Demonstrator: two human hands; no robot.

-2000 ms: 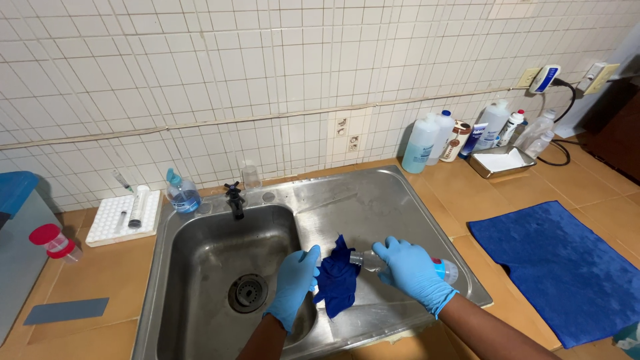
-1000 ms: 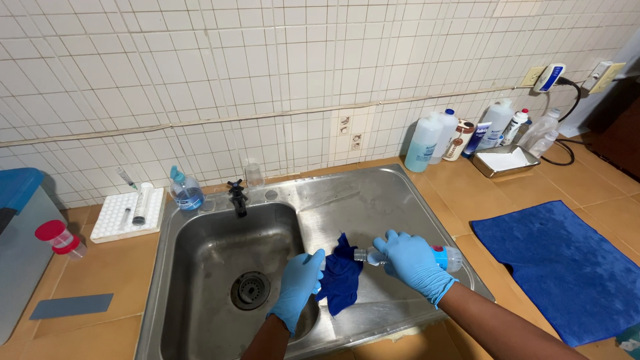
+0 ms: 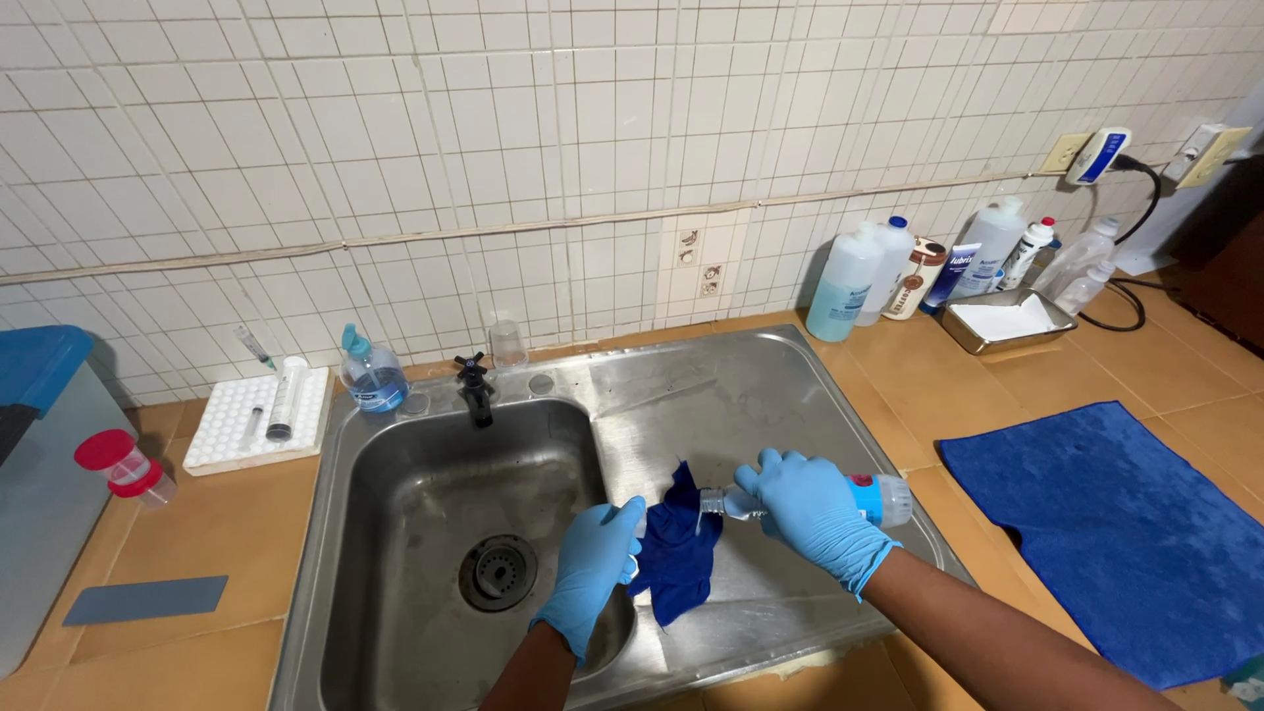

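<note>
My right hand, in a light-blue glove, grips a clear plastic bottle with a blue label. The bottle lies nearly level, its open neck pointing left over a dark-blue cloth. That cloth rests crumpled on the steel drainboard beside the basin. My left hand, gloved alike, is at the cloth's left edge, over the rim of the basin. Its fingers are closed around something small and whitish, mostly hidden; what it is I cannot tell.
The sink basin has a black tap. To the left are a soap bottle, a white rack with syringes and red-lidded cups. At right stand several bottles, a metal tray and a flat blue cloth.
The bottle in my right hand has turned a little, and its neck is now left over the cloth's upper right part. My left hand has stayed at the cloth's left edge.
</note>
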